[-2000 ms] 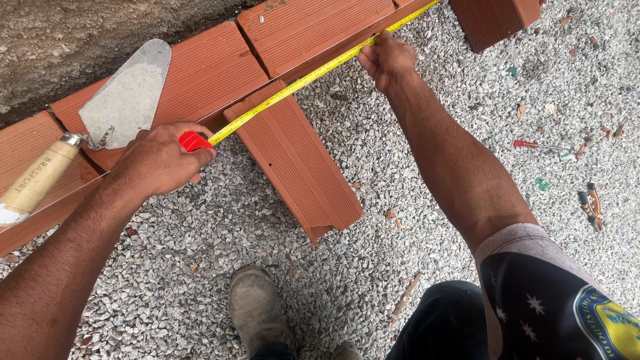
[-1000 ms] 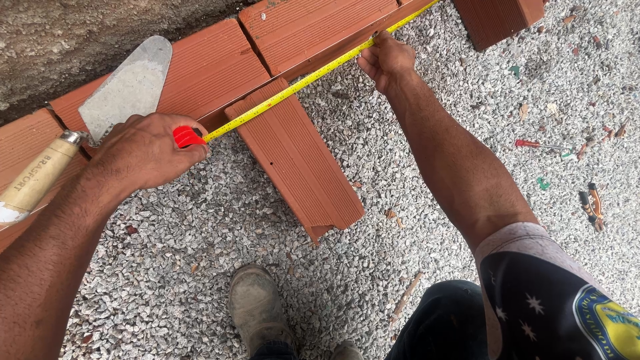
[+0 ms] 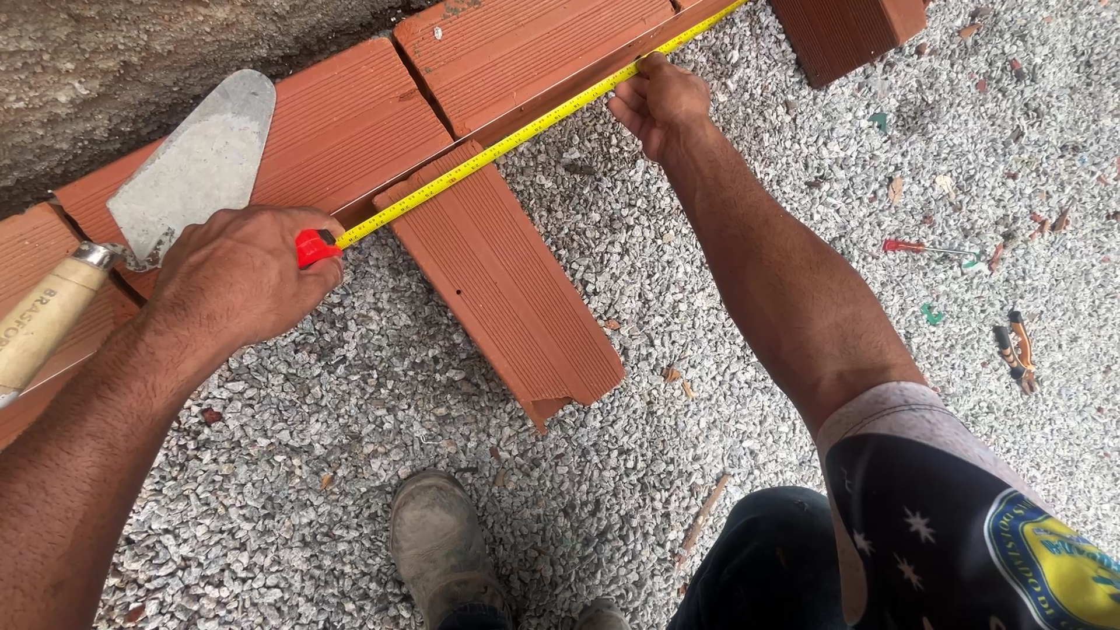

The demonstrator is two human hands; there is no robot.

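Note:
My left hand (image 3: 249,271) is closed around the red case of a tape measure (image 3: 317,248). From it the yellow blade (image 3: 516,138) runs up to the right, along the edge of a row of hollow clay bricks (image 3: 350,118), and leaves the view at the top. My right hand (image 3: 661,101) pinches the blade's lower edge with its fingertips. Below the blade, a separate clay brick (image 3: 516,289) juts out from the row over the gravel. A pointed masonry trowel with a wooden handle (image 3: 48,319) lies on the bricks beside my left hand, its blade (image 3: 197,162) partly covered.
A rough wall or earth face (image 3: 131,70) borders the row. Another clay brick (image 3: 836,35) stands at the upper right. On the gravel (image 3: 289,490) lie a red-handled screwdriver (image 3: 927,248), pliers (image 3: 1018,350) and brick chips. My boot (image 3: 442,542) is below the jutting brick.

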